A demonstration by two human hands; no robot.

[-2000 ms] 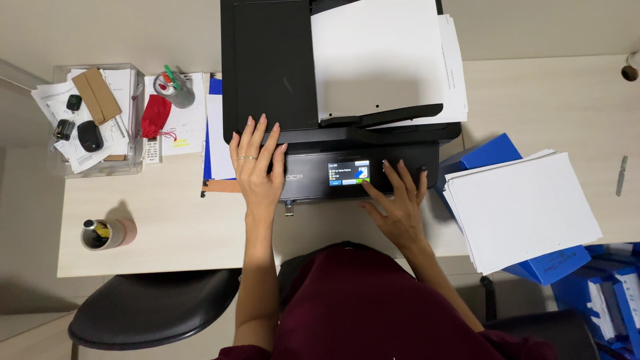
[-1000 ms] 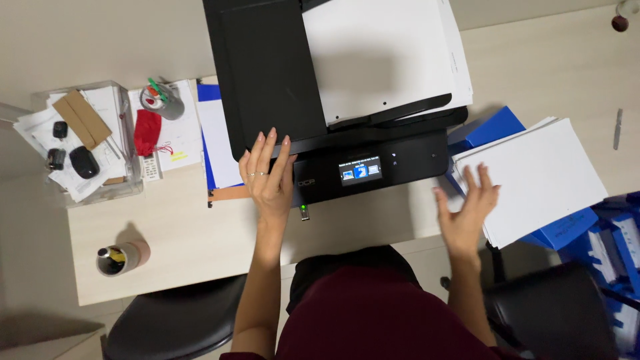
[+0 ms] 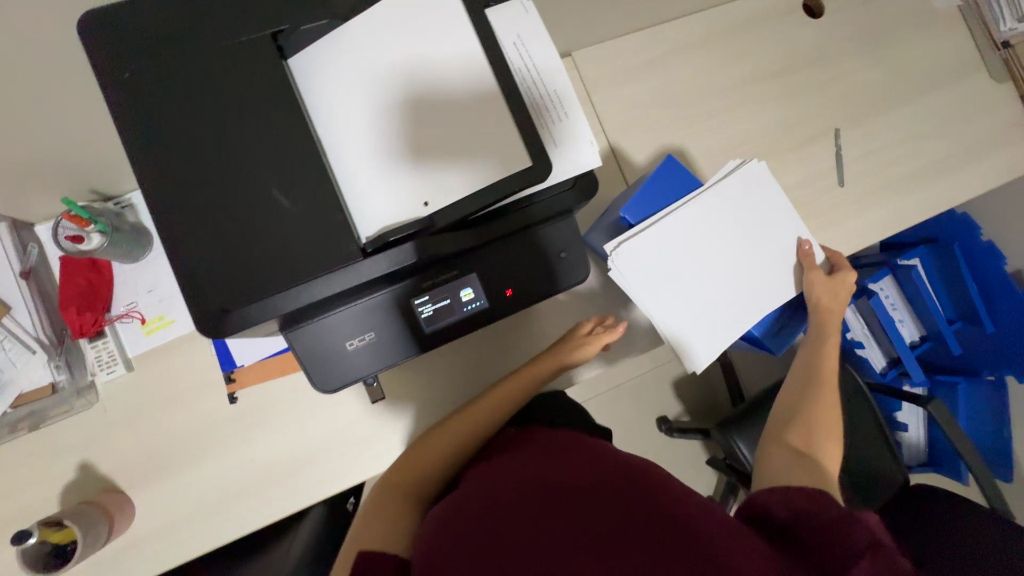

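Observation:
A thick stack of white paper (image 3: 712, 264) lies on a blue box (image 3: 652, 196) right of the black printer. My right hand (image 3: 824, 276) grips the stack's right edge, thumb on top. My left hand (image 3: 590, 340) is in the air left of the stack, in front of the printer, fingers slightly bent and holding nothing. The black multifunction printer (image 3: 232, 176) has a lit screen (image 3: 450, 302) and a red light on its panel. White sheets (image 3: 416, 112) lie in its top feeder tray, and printed sheets (image 3: 544, 96) stick out beneath that tray. A USB stick (image 3: 374, 390) protrudes from the printer's front.
At left are a mesh pen cup (image 3: 104, 232), a red pouch (image 3: 86, 296) and a clear tray (image 3: 48, 412) with papers. A cylindrical holder (image 3: 76, 532) stands at the lower left. Blue file boxes (image 3: 944, 296) and a black chair (image 3: 848, 432) are at right. A thin grey tool (image 3: 839, 158) lies on the desk.
My left hand has left the printer's control panel and moved right. My right hand has gone from the panel to the paper stack and taken hold of its edge. The screen display has changed.

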